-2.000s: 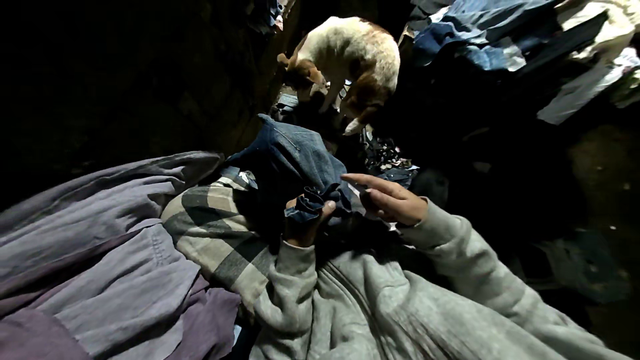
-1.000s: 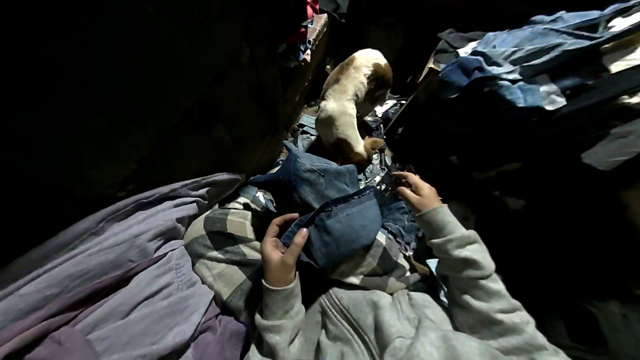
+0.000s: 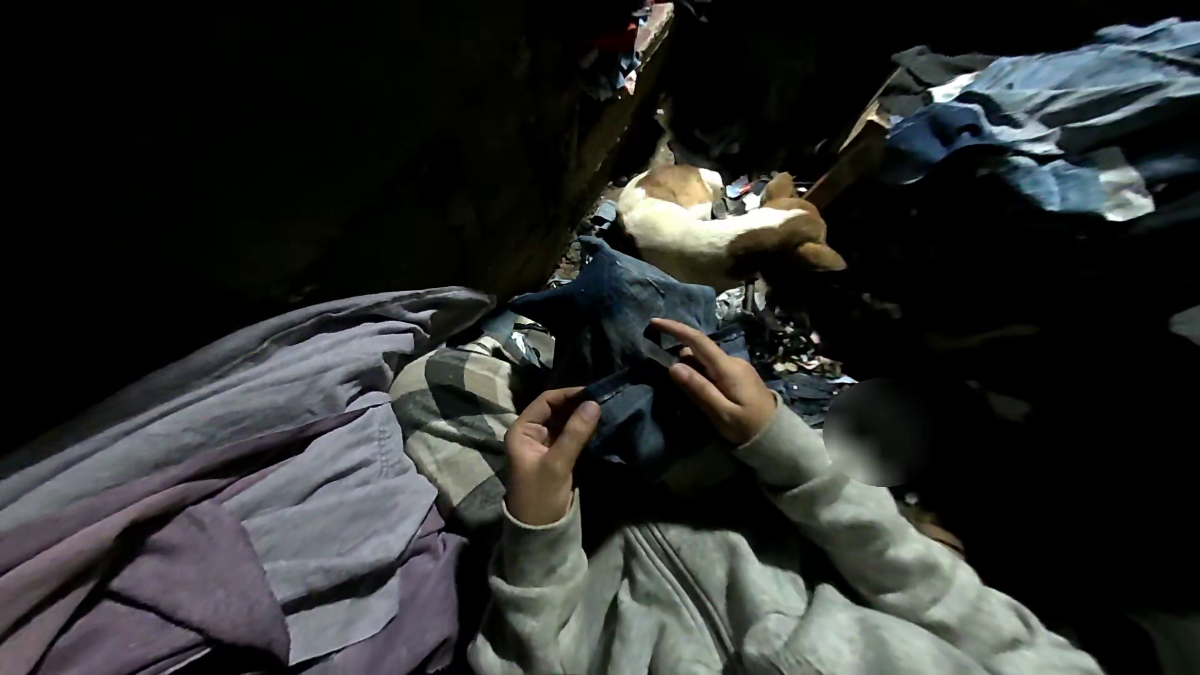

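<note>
A piece of dark blue denim (image 3: 647,291) lies bunched over my lap area, one point of it sticking up toward the dog. My left hand (image 3: 548,450) pinches a folded denim edge (image 3: 609,384) between thumb and fingers. Just to the right, my right hand (image 3: 720,380) has thumb and index finger around a small dark piece (image 3: 661,345) above the denim; its exact kind cannot be told. Checked cloth (image 3: 459,412) in cream and grey lies left of the denim, beside grey and purple garments (image 3: 347,525).
A white and brown dog (image 3: 712,230) is curled just beyond the denim. Scraps (image 3: 797,347) litter the ground at its right. Blue denim garments (image 3: 1041,112) are heaped at the upper right. A dark upright surface (image 3: 525,187) rises at the left; deep shadow hides much around.
Both hands have come closer together over the denim. The dog has turned, its head now toward the right. The broad denim flap seen lifted by my left hand is no longer spread out.
</note>
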